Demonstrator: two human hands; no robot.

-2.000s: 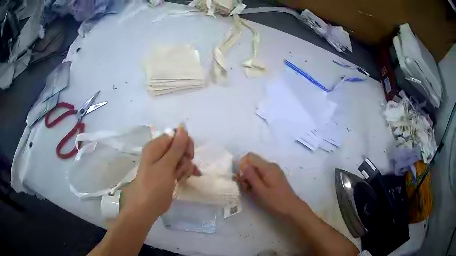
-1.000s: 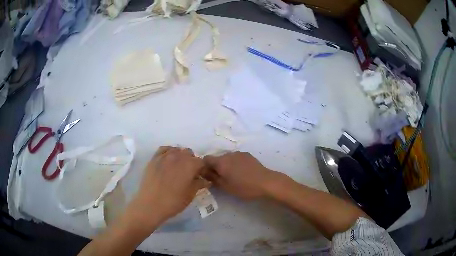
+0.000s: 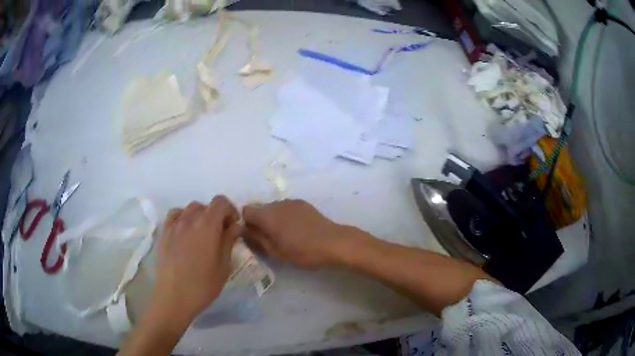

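Note:
My left hand (image 3: 198, 254) and my right hand (image 3: 289, 233) meet at the near middle of the table, fingers closed on a cream cloth bundle that they mostly hide. A small white label (image 3: 261, 279) with a black printed square sticks out below the hands. A bluish clear sheet or bag (image 3: 226, 311) lies under it near the front edge. A narrow cream strip (image 3: 278, 176) lies just beyond my right hand. What the fingertips pinch is hidden.
A cream pocket stack (image 3: 154, 108) and cream strips (image 3: 209, 76) lie at the far left. White pieces (image 3: 324, 122) lie far middle. Scissors (image 3: 50, 229) and a white tie strip (image 3: 132, 268) are left. The iron (image 3: 452, 219) stands right, with scraps (image 3: 519, 94) behind.
My hands came together on the bundle, covering most of it, and stay there. The view has shifted, so the table things appear farther left. The narrow cream strip beyond my right hand has come into sight.

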